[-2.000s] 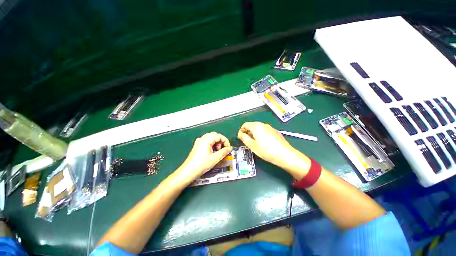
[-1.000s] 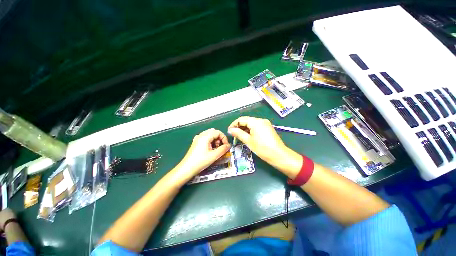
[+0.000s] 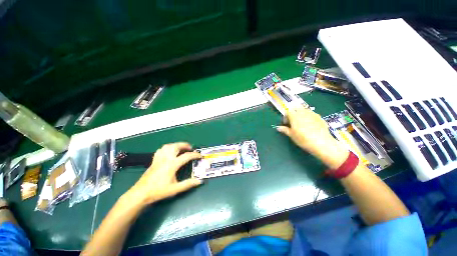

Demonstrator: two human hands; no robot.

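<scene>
A phone mid-frame [image 3: 226,160] lies open side up on the green bench, with an orange-yellow strip and black areas inside. My left hand [image 3: 168,172] is at its left end, thumb and forefinger at the two corners, gripping it. My right hand [image 3: 305,131] is away to the right, over the slim pale tool's place; a thin tip shows by its fingers, but the rest is hidden. A red band is on the right wrist. A dark bundle of thin cables [image 3: 136,159] lies partly behind my left hand.
Clear bags with black strips [image 3: 95,172] and bagged brown squares [image 3: 59,185] lie left. Phone units lie right [image 3: 358,142] and across the white strip [image 3: 280,92]. A white slotted tray [image 3: 371,45] stands right. A pole [image 3: 32,127] and another person's sleeve [image 3: 15,235] are left.
My hands have parted. My right hand has moved right, to the slim tool; my left hand has moved left and opened wider around the frame's end. Units on the belt have shifted right.
</scene>
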